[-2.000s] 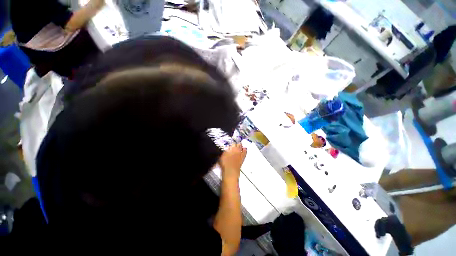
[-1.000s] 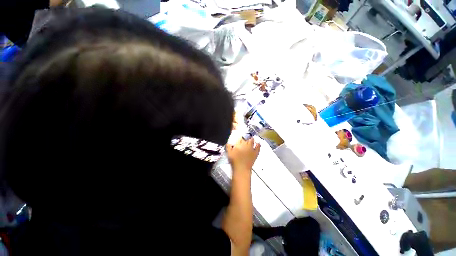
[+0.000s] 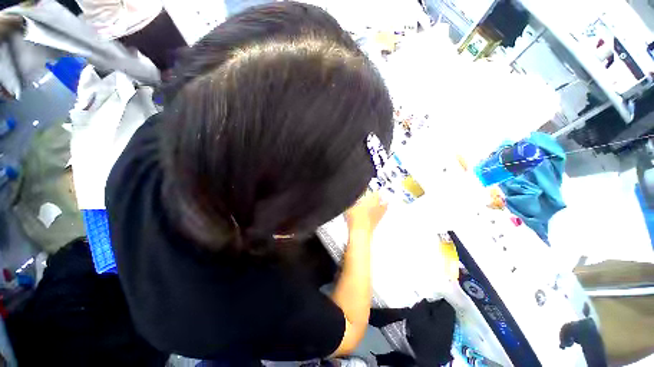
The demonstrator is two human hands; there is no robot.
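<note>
Neither of my hands is in view. Nearest in front of me is a person with dark hair and a black top (image 3: 208,308), seen from above and behind. That person's bare hand (image 3: 368,210) rests by the needle end of a white sewing machine (image 3: 409,251). Their fingers are washed out, and what they touch cannot be told. The machine has a black front panel (image 3: 491,304) with a round dial and a yellow patch (image 3: 449,256). The person's head hides the area left of the needle.
A blue bottle (image 3: 509,163) lies by a teal cloth (image 3: 539,193) behind the machine. Small metal parts (image 3: 407,123) lie past the needle end. A black cloth (image 3: 430,331) hangs at the table edge. A blue crate (image 3: 99,240) and grey fabric (image 3: 86,43) are at the left.
The view has shifted, so the person's head sits further right and more of their back and the left side shows. Their hand stays near the needle end. Grey fabric now shows at the upper left.
</note>
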